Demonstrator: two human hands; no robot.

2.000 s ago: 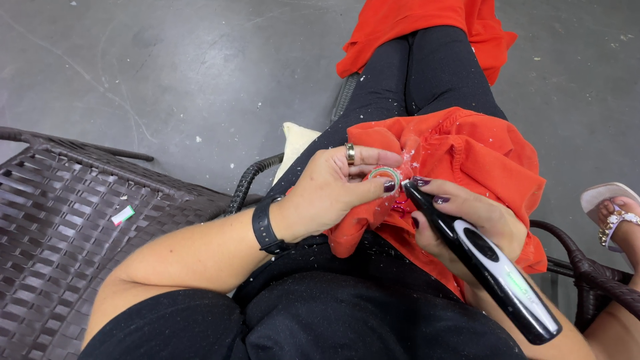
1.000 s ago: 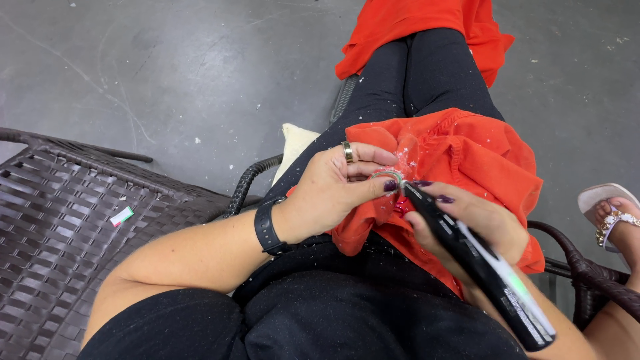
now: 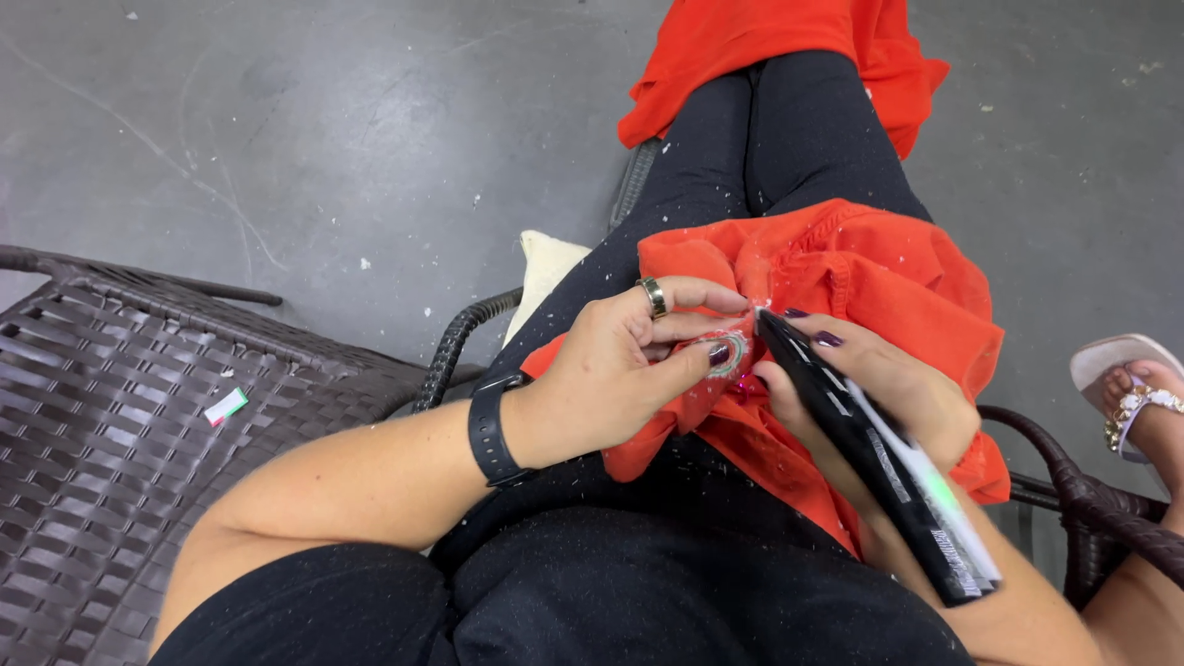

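An orange-red fabric garment (image 3: 888, 287) lies bunched over my lap. With a ring on one finger and a dark band at the wrist, my left hand (image 3: 638, 361) pinches a fold of it, the thumb beside a round embroidered patch (image 3: 729, 355) with pale green and white rings. My right hand (image 3: 879, 379) grips a black handheld cordless tool (image 3: 860, 444), like a slim trimmer, its narrow tip touching the cloth right of the patch. Pale lint is scattered around the tip. A small shiny pink piece (image 3: 743, 387) shows between the hands.
A brown woven chair seat (image 3: 120, 444) with a small white tag (image 3: 226, 407) on it is at left. Dark armrests flank my legs, a cream cloth (image 3: 550, 268) beside the left one. More orange-red fabric (image 3: 749, 32) covers my lower legs. Another person's sandaled foot (image 3: 1147, 398) is at right.
The tool's tip has shifted from the patch's edge to the cloth just right of it. More of the patch shows beside my left thumb.
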